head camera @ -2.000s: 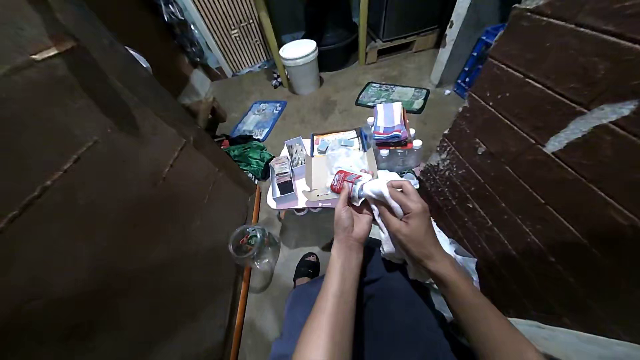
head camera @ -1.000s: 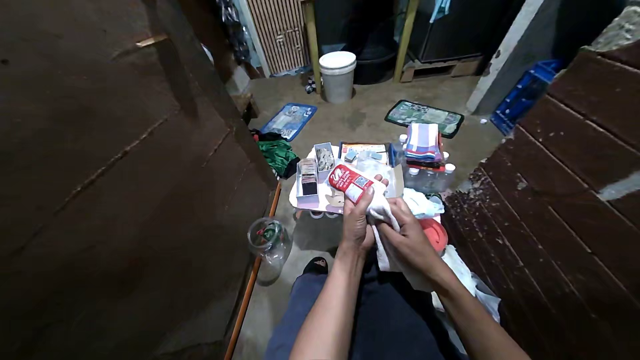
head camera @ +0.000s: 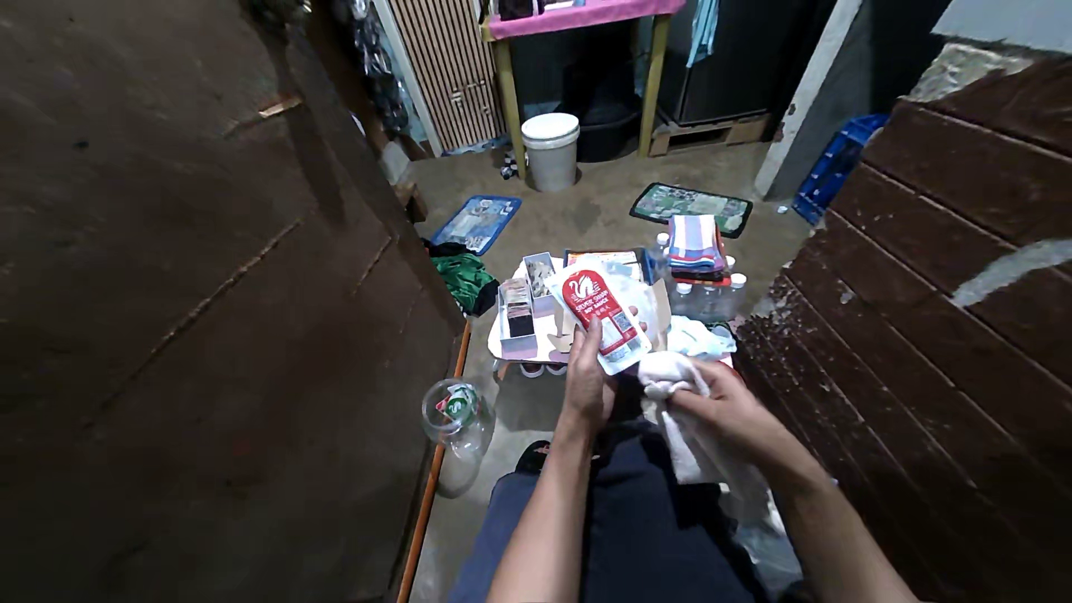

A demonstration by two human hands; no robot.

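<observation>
My left hand (head camera: 590, 375) grips a red and white soy sauce pouch (head camera: 599, 311) by its lower left side, with the printed face turned up. Just right of the pouch, my right hand (head camera: 718, 402) holds a bunched white cloth (head camera: 674, 389) that hangs down over my lap. Beyond the pouch stands a low table (head camera: 508, 350). On it are a narrow box of cards or packets (head camera: 517, 314), a second small box (head camera: 540, 275) and an opened cardboard box (head camera: 662, 310), partly hidden by the pouch.
A clear plastic jar (head camera: 459, 419) with packets inside stands left of my legs. Folded striped cloths (head camera: 695, 244) rest on clear bottles (head camera: 710, 300) at the table's right. Brown walls flank me. Farther off are a white bucket (head camera: 551, 159), two floor mats and a blue crate (head camera: 837, 167).
The pouch now shows its full printed face, upright in my left hand. My right hand and the cloth have moved right, away from the pouch. The view has tilted up.
</observation>
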